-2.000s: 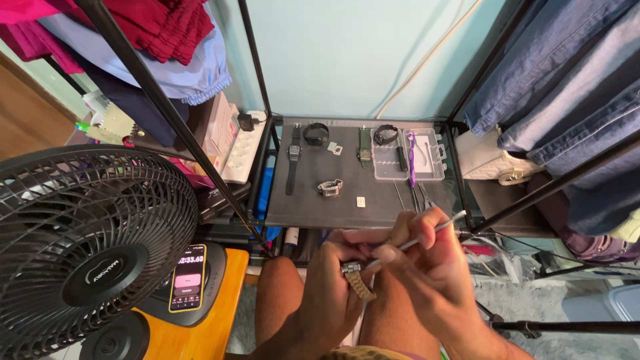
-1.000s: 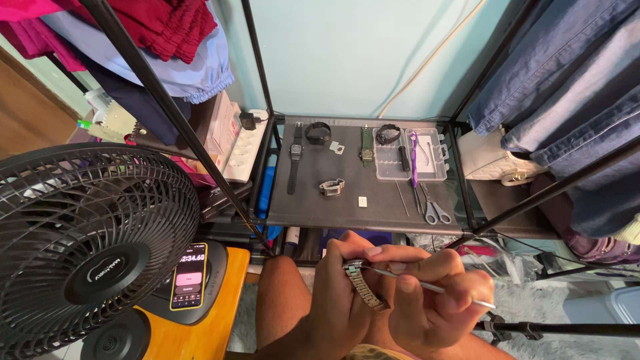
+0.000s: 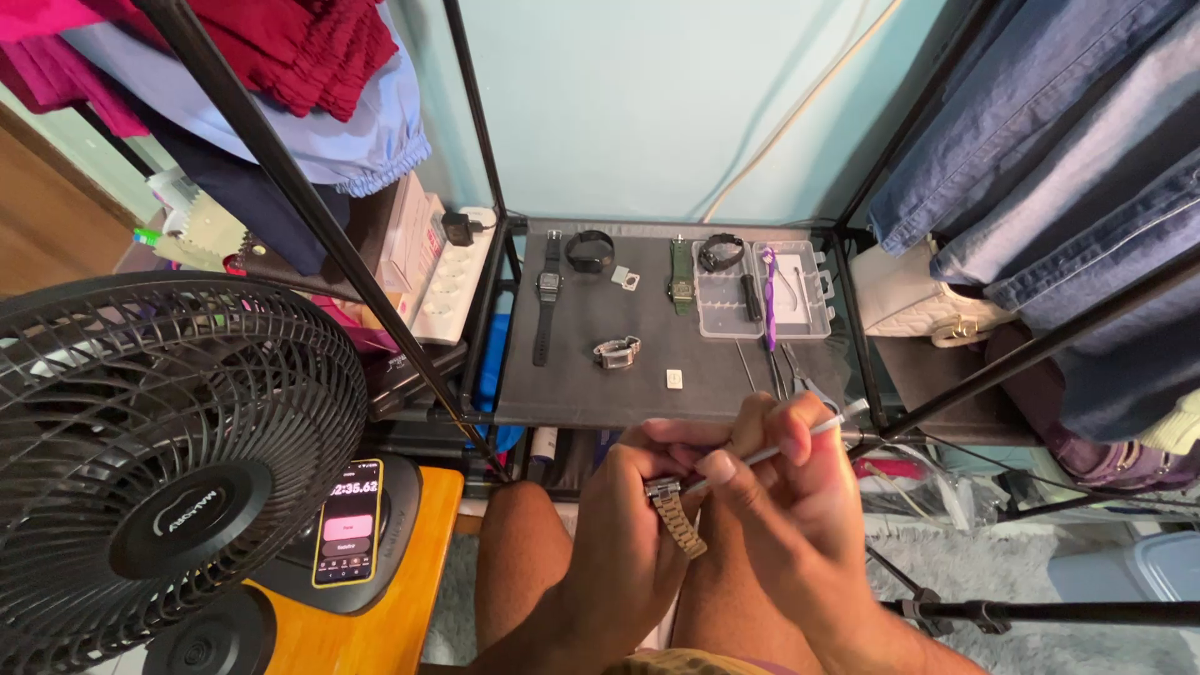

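My left hand (image 3: 623, 520) is closed around a metal-link wristwatch (image 3: 677, 525), its bracelet hanging down toward my right hand. Between the fingers of my right hand (image 3: 792, 478) is a thin pale rod-like tool (image 3: 764, 454), slanting down to the watch; fingers partly hide where they meet. Beyond my hands, on a dark fabric shelf (image 3: 581, 398), lie a silver bracelet watch (image 3: 616, 352), a small white square piece (image 3: 674, 379), a black strap watch (image 3: 548, 286), a coiled black watch (image 3: 590, 251) and a green strap watch (image 3: 682, 281).
An open clear plastic case (image 3: 731, 323) holds a black-handled screwdriver (image 3: 751, 298) and a purple tool (image 3: 770, 291). Scissors (image 3: 802, 375) lie at the shelf's right front. A black fan (image 3: 178, 506) and a phone (image 3: 348, 525) stand at left. Black rack poles flank the shelf.
The pale tool has tilted since a second ago; its outer end now points up to the right instead of down. My right hand has shifted upward, and the watch remains in my left hand.
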